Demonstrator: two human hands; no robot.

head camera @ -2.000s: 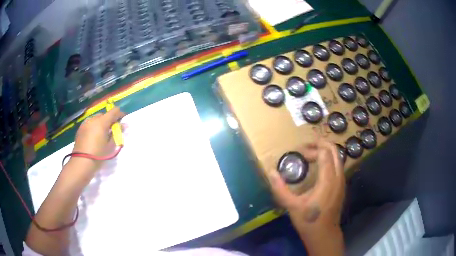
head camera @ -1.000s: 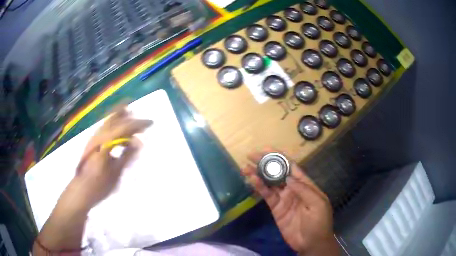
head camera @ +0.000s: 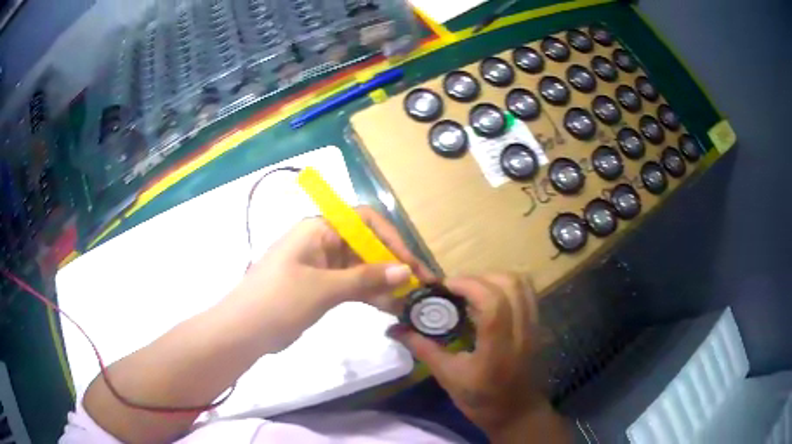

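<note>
My left hand (head camera: 339, 269) holds the yellow hand tool (head camera: 347, 224) between thumb and fingers. The tool slants down to the right, its lower tip at the rim of a round component (head camera: 435, 315). My right hand (head camera: 491, 347) holds this component by its edge, with the pale ringed face up. It is black-rimmed and held near the corner of the white tray (head camera: 287, 321). A thin dark lead loops from the tool's upper end. A red cord (head camera: 104, 368) runs by my left forearm. The fingertips around the component partly hide each other.
A cardboard sheet or box (head camera: 469, 234) at right bears rows of round components and a QR label (head camera: 499, 173). Clear plastic blister trays (head camera: 252, 61) stand at the back left. A blue pen (head camera: 347, 98) lies behind the white tray. Stacked white trays (head camera: 695, 390) are at lower right.
My left hand has moved right from over the white tray and brought the yellow tool to the component. My right hand has turned and closed around the component's edge, shifting slightly left.
</note>
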